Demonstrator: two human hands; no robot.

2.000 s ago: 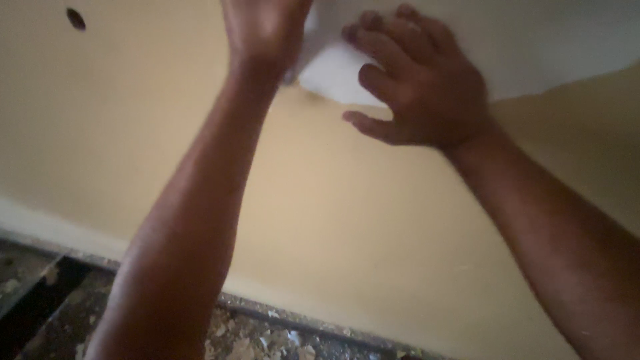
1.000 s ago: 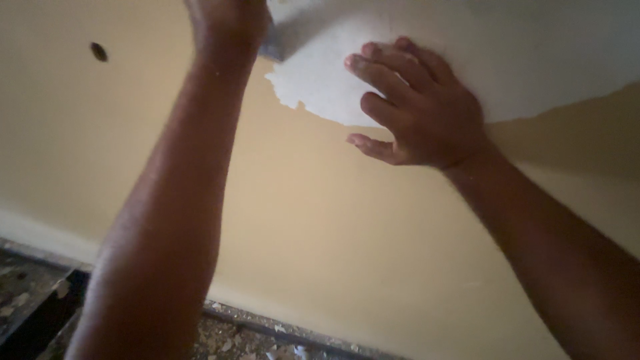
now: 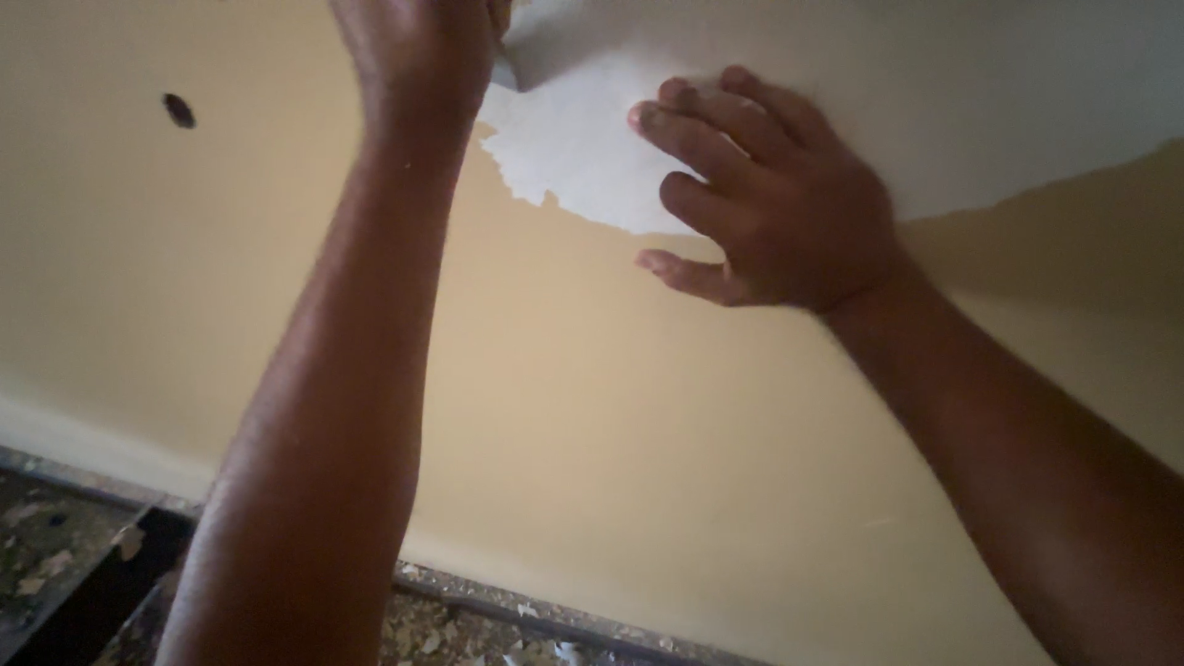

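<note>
My left hand is at the top, partly cut off by the frame edge, closed around a scraper whose flat blade shows beside its fingers. The blade is at the left part of a pale bare patch with a ragged edge. Around and below the patch lies the yellow-beige paint of the wall. My right hand rests with spread fingers over the patch's lower edge, its thumb over the beige paint, and holds nothing. The scraper's handle is mostly hidden by my left hand.
A small dark oval hole is in the wall at the upper left. Along the wall's foot, the floor is strewn with paint flakes and debris. A dark bar or beam crosses the lower left corner.
More of the patch's ragged left edge shows beside my left hand than two seconds ago. My right hand stays spread at the patch's lower edge. The view has shifted slightly.
</note>
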